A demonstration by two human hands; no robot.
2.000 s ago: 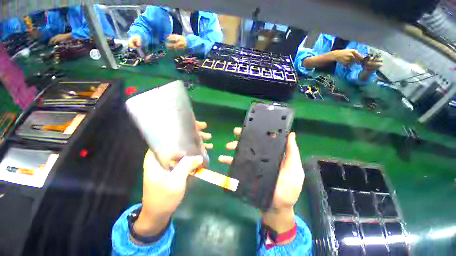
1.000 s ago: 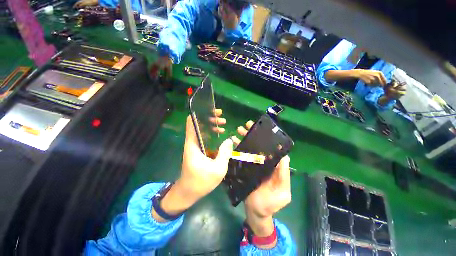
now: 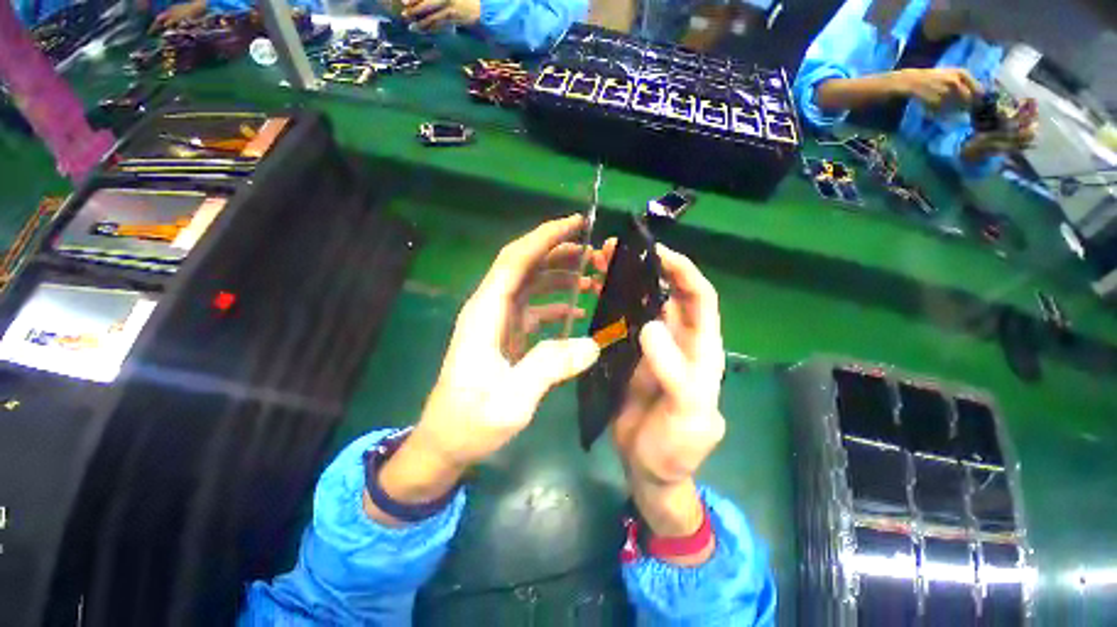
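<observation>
My left hand (image 3: 490,355) holds a thin display module (image 3: 589,251), seen almost edge-on, upright at the middle of the view. My right hand (image 3: 682,386) holds a black phone panel (image 3: 621,331), also turned steeply on its side, close to the module's right. An orange flex strip (image 3: 610,333) runs from my left thumb to the panel's face. Whether its end goes through or only lies against the panel, I cannot tell. The lower part of the module is hidden behind my left hand and thumb.
A black foam tray stack (image 3: 245,404) with silver-backed modules stands at left. A clear blister tray stack (image 3: 823,490) with black panels stands at right. A black partitioned tray (image 3: 661,153) and small parts (image 3: 443,132) lie across the line. People in blue sleeves work beyond.
The module and panel have turned from face-up to nearly edge-on and moved close together. The person across, who was reaching toward the line, has drawn back, and a small part lies there.
</observation>
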